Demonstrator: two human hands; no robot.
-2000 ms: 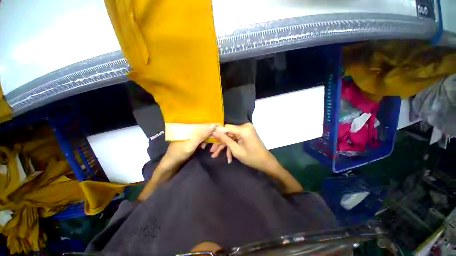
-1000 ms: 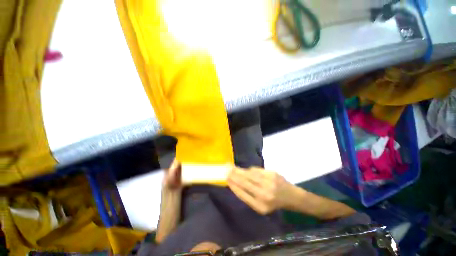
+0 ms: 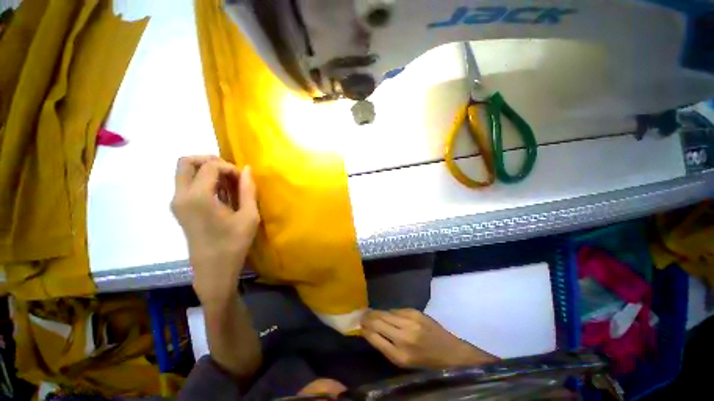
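Observation:
A long mustard-yellow fabric piece (image 3: 301, 211) runs from under the lamp-lit head of the JACK sewing machine (image 3: 501, 19) over the table edge to my lap. Its lower end has a pale strip (image 3: 342, 321). My left hand (image 3: 215, 207) is on the piece's left edge on the table, thumb and fingers bent together at the fabric; the fingertips are partly hidden. My right hand (image 3: 403, 335) pinches the lower right corner at the pale strip, below the table edge. The needle area is blurred by glare.
Scissors (image 3: 492, 145) with yellow-orange and green handles lie on the machine bed. A stack of mustard pieces (image 3: 47, 157) lies at the left, a pink strip (image 3: 111, 138) beside it. Below are a blue bin (image 3: 569, 313) with pink fabric at right and more mustard pieces (image 3: 117, 337) at left.
The view has shifted up, bringing the machine head and scissors into view. My left hand has moved from the pale end up to the piece's left edge; my right hand stays at the end.

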